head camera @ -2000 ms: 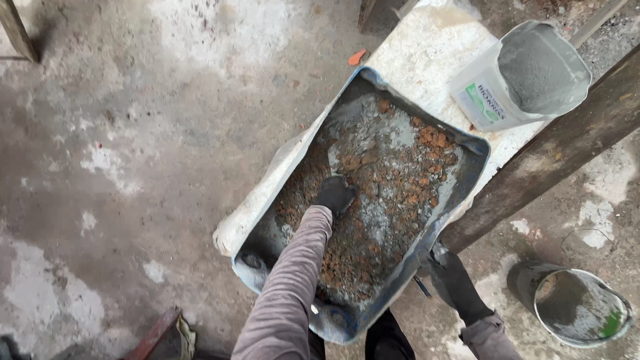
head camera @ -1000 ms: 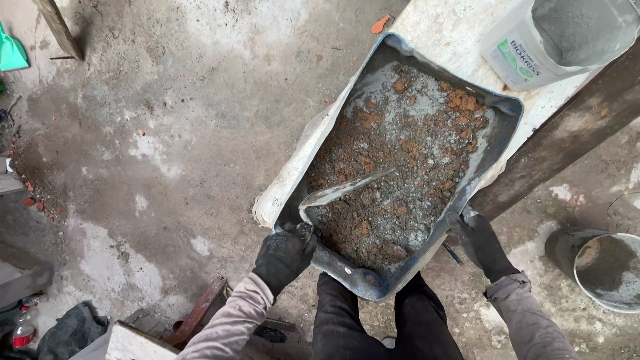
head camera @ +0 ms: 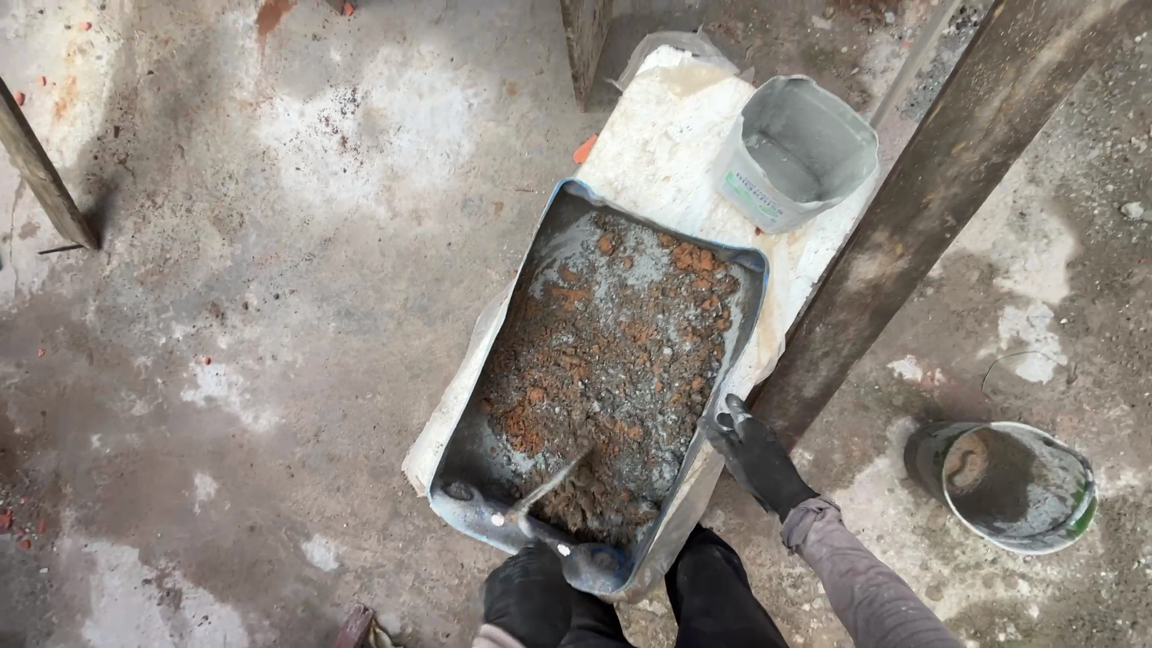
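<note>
A blue plastic trough (head camera: 759, 279) holds a mix of grey powder and reddish-brown soil (head camera: 612, 360). My left hand (head camera: 526, 594), in a black glove, is at the trough's near end, closed around a tool whose handle is hidden; its thin blade (head camera: 553, 486) reaches into the mix, seen nearly edge-on. My right hand (head camera: 751, 450), also black-gloved, rests at the trough's right rim with thumb and fingers around the edge.
The trough lies on a white slab (head camera: 666, 117). A whitish container (head camera: 792, 153), grey inside, stands beyond it. A wooden beam (head camera: 909, 198) runs diagonally at right, near a round bucket (head camera: 1017, 486) on the concrete floor. A wooden post (head camera: 40, 171) stands at left.
The blade, lifted over the mix a second ago, now has its tip down in the soil near the trough's near end. My left hand has moved from the left corner to the near edge.
</note>
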